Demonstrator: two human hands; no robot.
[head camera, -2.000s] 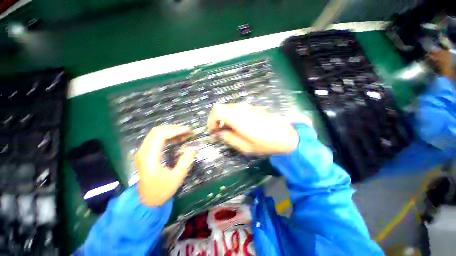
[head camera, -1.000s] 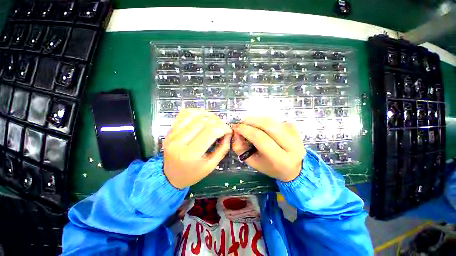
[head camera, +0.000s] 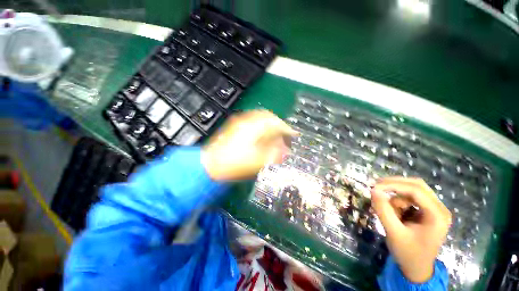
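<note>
A clear blister tray (head camera: 364, 128) with many small pockets lies in front of me under strong glare. My left hand (head camera: 250, 145) is blurred between this tray's left edge and a black tray (head camera: 165, 79); I cannot tell whether it holds anything. My right hand (head camera: 412, 221) is over the clear tray's near right part, with thumb and index fingertips close together; any small piece between them is too small to make out. The black tray holds small black units in some square pockets, and other pockets look empty.
Another black tray (head camera: 88, 185) lies lower left, partly behind my left sleeve. A person in a blue smock and white cap (head camera: 28, 48) is at the far left, near another clear sheet (head camera: 85, 77). A white strip (head camera: 387, 105) runs behind the trays.
The view has swung left, so the left black tray sits nearer the centre. My hands, which met at the fingertips, are now apart, with the left toward the black tray.
</note>
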